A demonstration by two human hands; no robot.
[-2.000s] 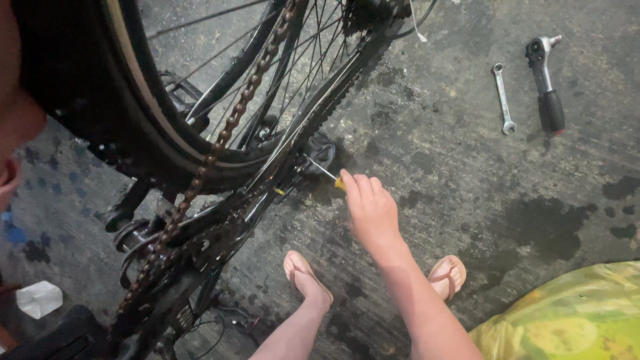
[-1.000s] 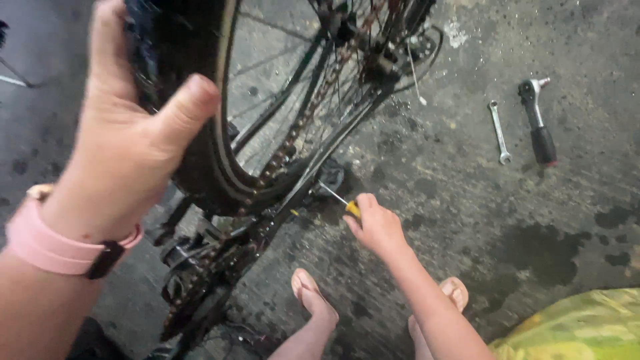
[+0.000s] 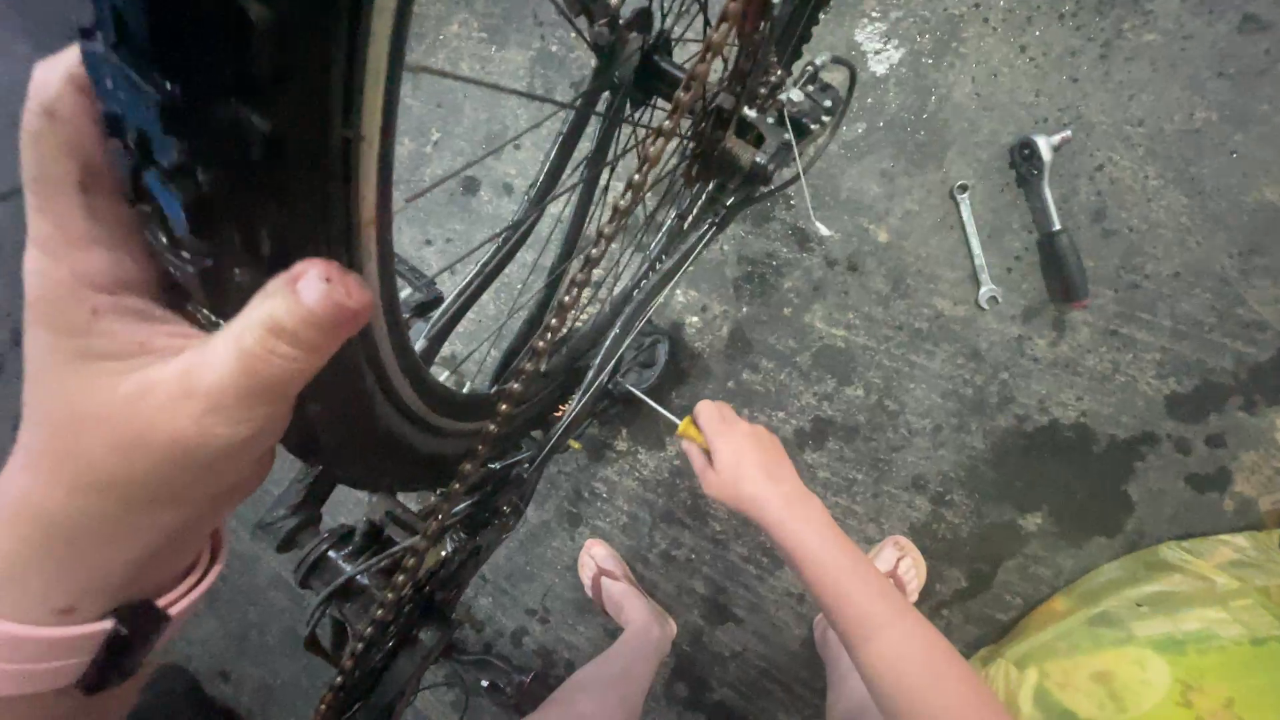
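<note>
My left hand (image 3: pixel 170 370), with a pink wristband, grips the black bicycle tire (image 3: pixel 270 190) at the left; its thumb lies along the near side and its fingertips are hidden behind the tire. In my right hand (image 3: pixel 740 455) is a screwdriver (image 3: pixel 692 432) with a yellow handle. The thin shaft points up and left to the lower frame beside a dark pedal-like part (image 3: pixel 645 360); exactly what the tip touches cannot be told. A rusty chain (image 3: pixel 600 240) runs diagonally past the wheel. A loose cable end (image 3: pixel 822 229) hangs by the rear derailleur (image 3: pixel 800 110).
On the wet, stained concrete floor (image 3: pixel 900 400), a combination wrench (image 3: pixel 975 245) lies beside a ratchet handle (image 3: pixel 1050 225) at the right. A yellow-green plastic bag (image 3: pixel 1150 640) fills the lower right corner. My sandalled feet (image 3: pixel 610 575) are below the bicycle.
My left hand, not clearly visible in the oldest frame, now holds the tire. The screwdriver stays in my right hand near the frame. The view has shifted.
</note>
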